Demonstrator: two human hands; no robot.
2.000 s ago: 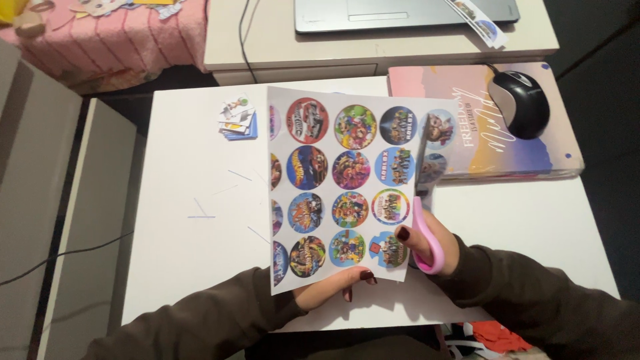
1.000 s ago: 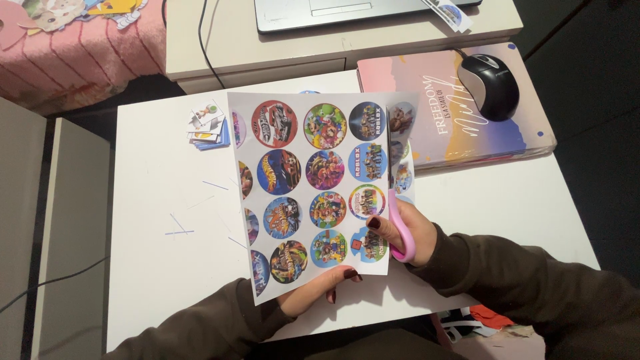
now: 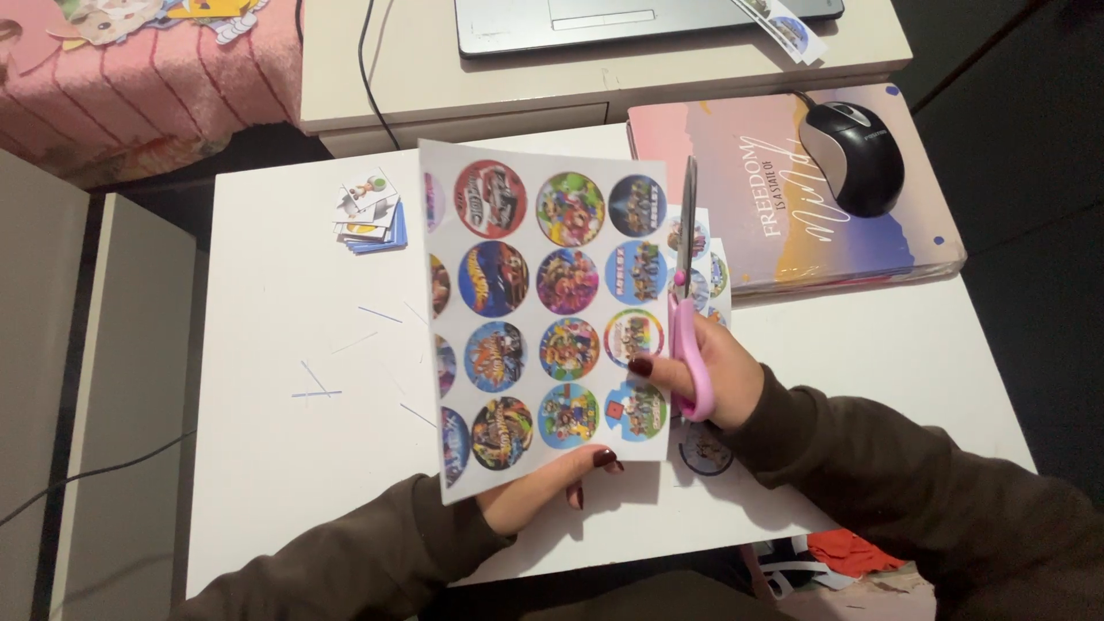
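A white paper sheet printed with rows of round cartoon and game pictures (image 3: pixel 530 293) is held above the white table. At its lower edge my left hand (image 3: pixel 552 483) grips it, thumb in front. My right hand (image 3: pixel 720 371) holds pink-handled scissors (image 3: pixel 690 354), blades pointing away from me along the sheet's right edge; the blades look closed. My right thumb lies on the sheet's front. Beyond the scissors, a strip of round pictures (image 3: pixel 718 267) shows partly behind the blades, and another round picture (image 3: pixel 705 450) lies below my right hand.
Small cut-out cards (image 3: pixel 373 216) are piled on the white table (image 3: pixel 276 483), near thin paper slivers (image 3: pixel 316 394). A black mouse (image 3: pixel 854 159) rests on a thick notebook (image 3: pixel 724 190) at the right. Behind stand a laptop (image 3: pixel 647 30) with paper strips (image 3: pixel 787 34) and a pink towel (image 3: pixel 172 95).
The right-hand column of round pictures has come away from the sheet, and it now shows behind the scissors. Both hands still hold the sheet and scissors.
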